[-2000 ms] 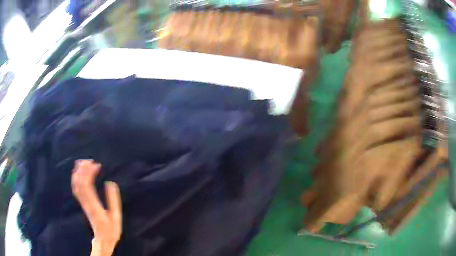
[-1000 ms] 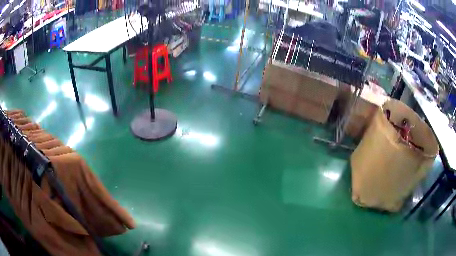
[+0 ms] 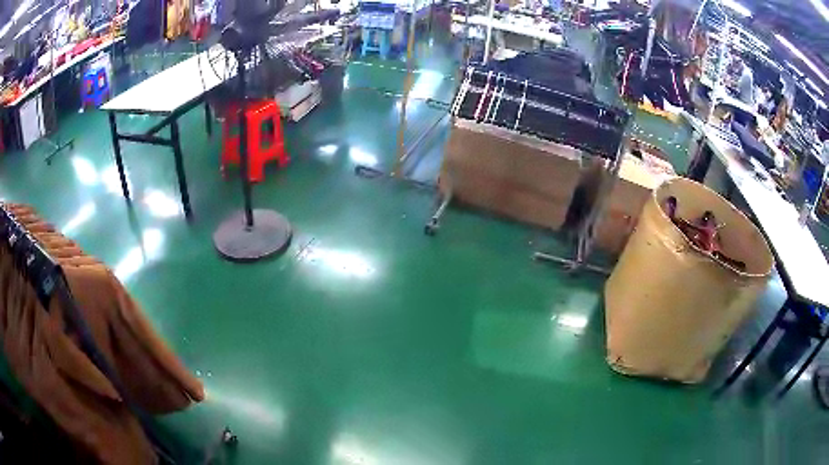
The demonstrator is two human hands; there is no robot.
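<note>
Neither my left hand nor my right hand is in the picture. Nearest in front of me, tan-brown jackets (image 3: 136, 341) hang in a close row at the lower left, cut off by the edge. They hang from a dark garment rail (image 3: 80, 318) that slants down towards the bottom edge. A tall tan round bin (image 3: 668, 304) stands on the floor at the right, with some dark and reddish things inside that I cannot make out.
A pedestal fan base (image 3: 253, 238) and a red plastic stool (image 3: 264, 141) stand near a white-topped table (image 3: 168, 84). A wheeled rack with dark cloth (image 3: 545, 95) stands by cardboard boxes (image 3: 509, 173). A long white table (image 3: 773, 204) runs along the right. The green floor (image 3: 364, 363) is shiny.
Two seconds ago the view showed navy cloth on a white table and a hand over it; both are gone. Since one second ago, the fan, rack and bin have shifted left in view, and the bin looks larger.
</note>
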